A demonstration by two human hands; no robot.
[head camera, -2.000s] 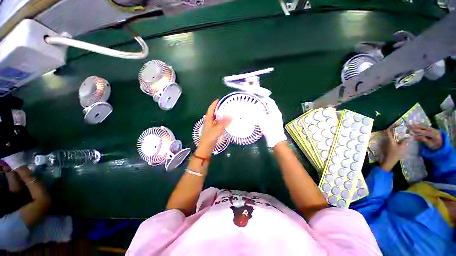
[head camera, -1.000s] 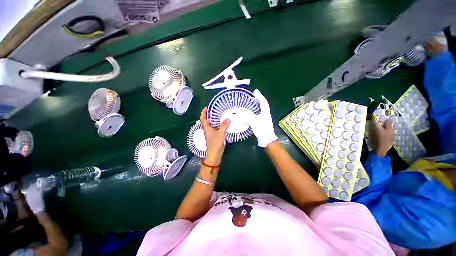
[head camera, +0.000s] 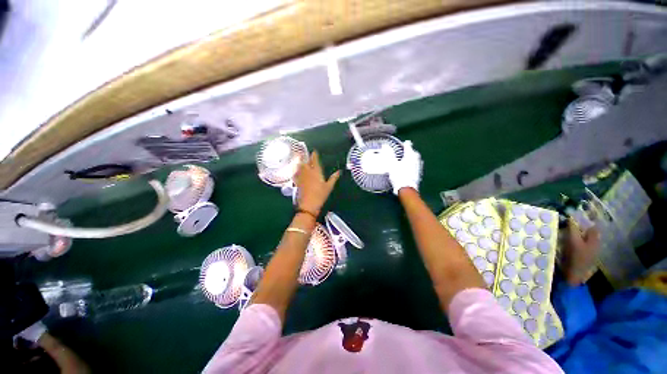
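Observation:
My left hand (head camera: 314, 188), bare with a red cord and pale bracelet, is spread at the right edge of a white clip fan (head camera: 280, 159). It partly hides this fan's base; contact is unclear. My gloved right hand (head camera: 406, 169) holds the right side of another clip fan (head camera: 371, 166), its round grille facing up and its clip at the back. A third fan (head camera: 317, 254) lies beside my left forearm, with its oval base to the right. A fourth (head camera: 223, 276) lies left of that forearm, and a fifth (head camera: 189, 190) lies farther left.
Yellow-edged sheets of round discs (head camera: 523, 256) lie at right beside a neighbour's hand and blue sleeves (head camera: 578, 314). A slanting metal rail (head camera: 526, 157) is behind them. A bottle (head camera: 121, 298) and white cable (head camera: 102, 228) are at left. A wood-edged shelf (head camera: 219, 66) spans the back.
My left hand has let go of the fan held by both hands and moved to the back-left fan. My right hand has moved the held fan right and away. The view has shifted.

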